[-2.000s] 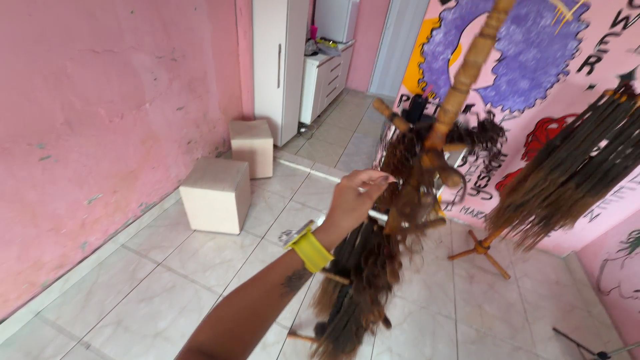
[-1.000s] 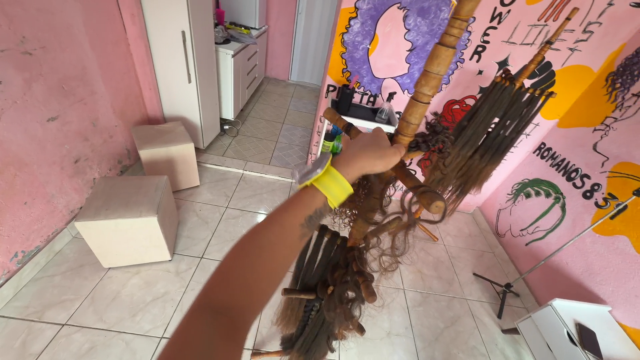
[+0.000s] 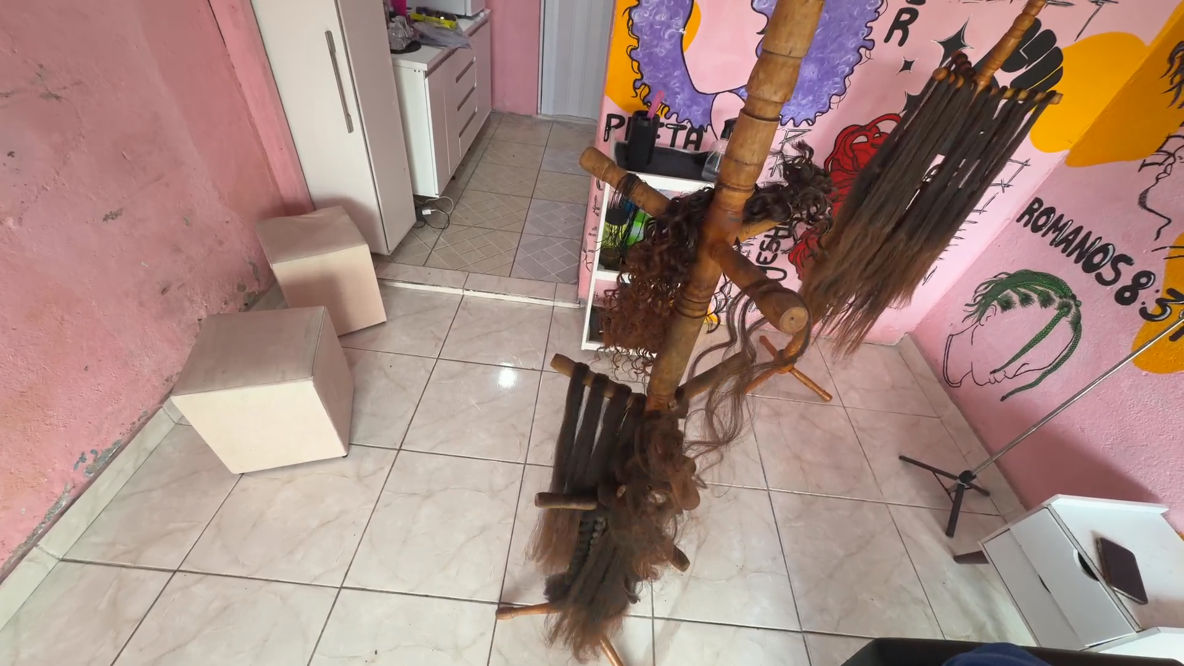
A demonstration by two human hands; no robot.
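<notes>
Neither of my hands shows now. A wooden pole stand [image 3: 751, 111] with thick pegs rises in front of me, leaning in the view. Curly dark brown hair [image 3: 652, 277] hangs from its upper left peg, and a few loose wavy strands fall below the right peg. Lower down, straight dark hair bundles [image 3: 592, 425] hang side by side from a peg, with a tangled brown hair mass [image 3: 647, 481] beside and below them. Behind, to the right, a second wooden stand [image 3: 1008, 46] carries many long straight hair bundles [image 3: 916, 194].
Two beige cube stools [image 3: 268, 388] stand by the left pink wall. A white shelf [image 3: 606, 314] is behind the near stand. At right are a metal tripod stand [image 3: 967, 479] and a white drawer cabinet [image 3: 1064, 555] with a phone [image 3: 1121, 569] on it. A tall white cabinet [image 3: 333, 120] stands back left.
A hand with a yellow wristband was at the near stand's pole and hair in both earlier frames and is now out of view.
</notes>
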